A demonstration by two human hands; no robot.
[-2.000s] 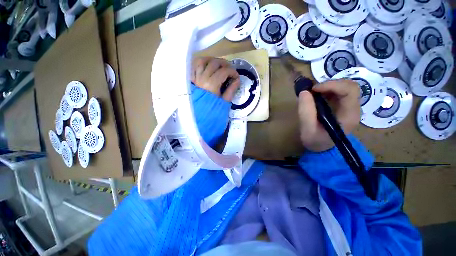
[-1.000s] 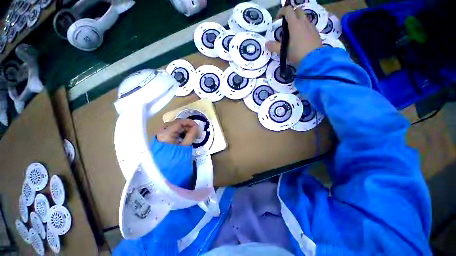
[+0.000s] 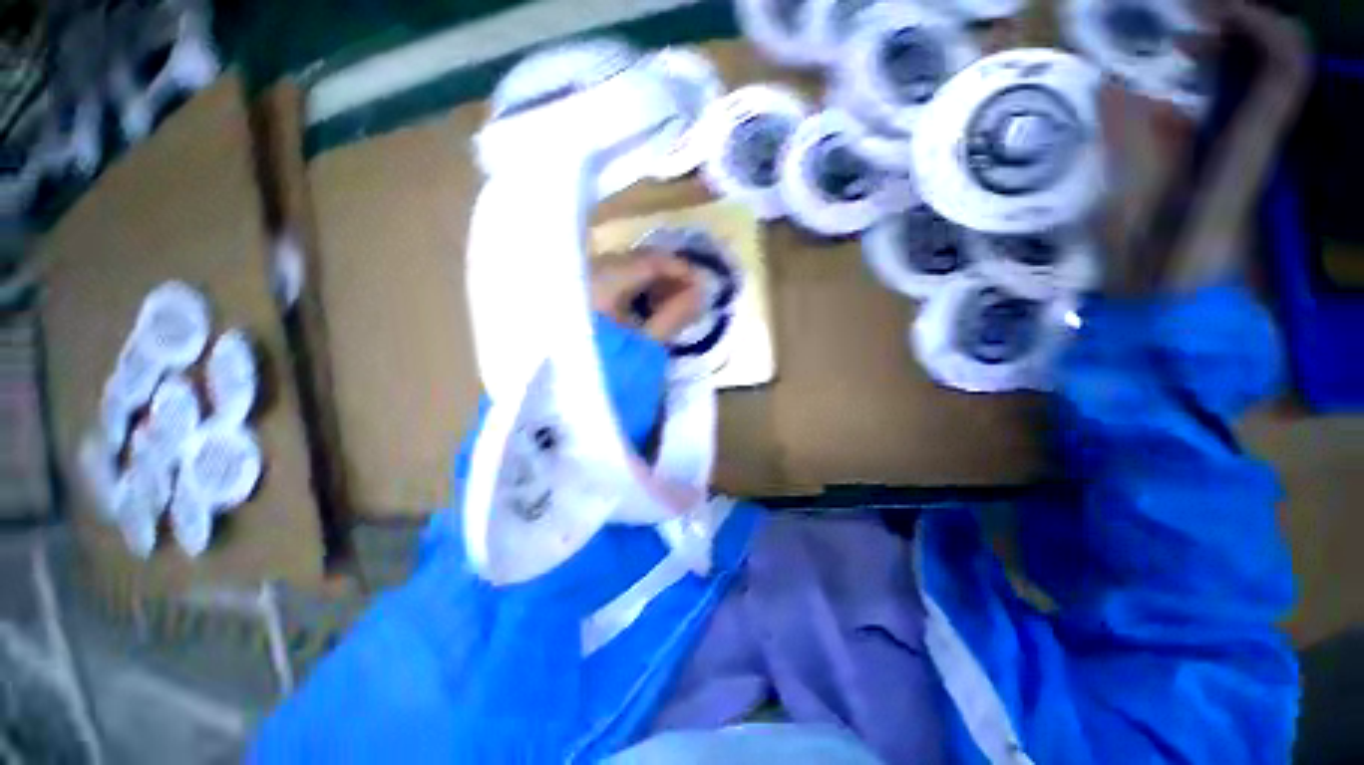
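The view is blurred. A white headphone (image 3: 524,284) stands over the cream holding fixture (image 3: 757,284). One ear cup housing (image 3: 718,336) sits in its recess; the other open cup (image 3: 546,486) hangs near my lap. My left hand (image 3: 651,299) reaches through the band with curled fingers at the seated cup; what its fingertips hold is hidden. My right hand (image 3: 1197,180), at the upper right, grips the right edge of a white speaker plate (image 3: 1014,142) raised over the heap. The soldering iron cannot be made out.
More speaker plates (image 3: 995,321) lie heaped beyond and right of the fixture on brown cardboard (image 3: 404,314). Perforated white discs (image 3: 222,466) lie on the left cardboard. A blue plastic bin (image 3: 1331,329) is at the right edge. The green conveyor (image 3: 449,30) runs behind, with blurred headphones at far left.
My right hand has gone from holding the black iron beside the fixture to the plate heap, and now holds a plate up. My left hand stays at the cup. The view has shifted.
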